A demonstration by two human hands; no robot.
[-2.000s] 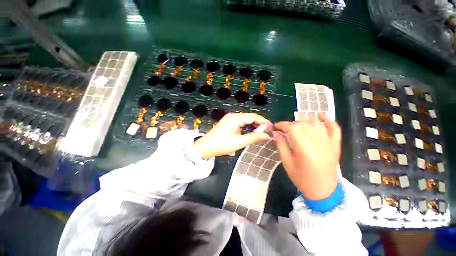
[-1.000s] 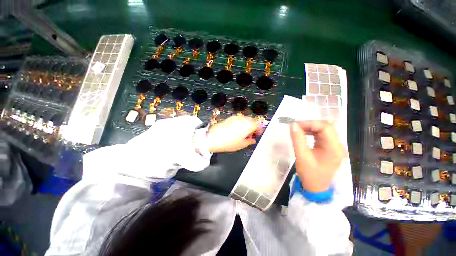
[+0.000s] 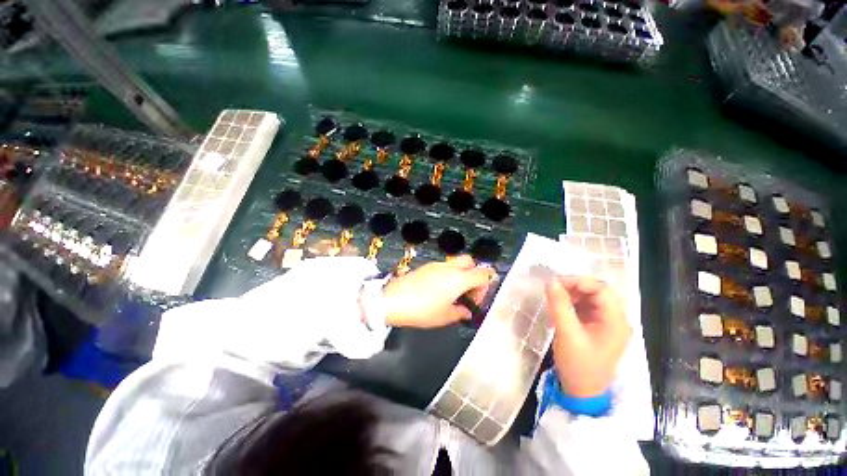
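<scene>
My left hand [image 3: 432, 292] is at the near right corner of the clear blister tray [image 3: 279, 167], with its fingertips closed on a small black round module [image 3: 474, 303]. The tray bears rows of black discs with orange-gold tails. Two whitish square pads show at its near left. My right hand [image 3: 592, 327], with a blue wrist band [image 3: 581, 402], pinches the upper right edge of a bent pale gridded pad sheet [image 3: 501, 346]. A stack of pad sheets [image 3: 599, 212] lies behind and partly under that hand.
A tray of padded modules [image 3: 676, 307] lies at the right. Another pad stack [image 3: 209, 200] and clear blister trays [image 3: 79, 214] lie at the left. A clear tray [image 3: 557, 28] stands at the back, with a further one [image 3: 775, 93] at the back right. A metal bar [image 3: 111, 70] slants at upper left.
Since two seconds ago my hands have moved apart; my left hand went left to the tray's near edge. The pad sheet's upper end now shows. The view has also shifted.
</scene>
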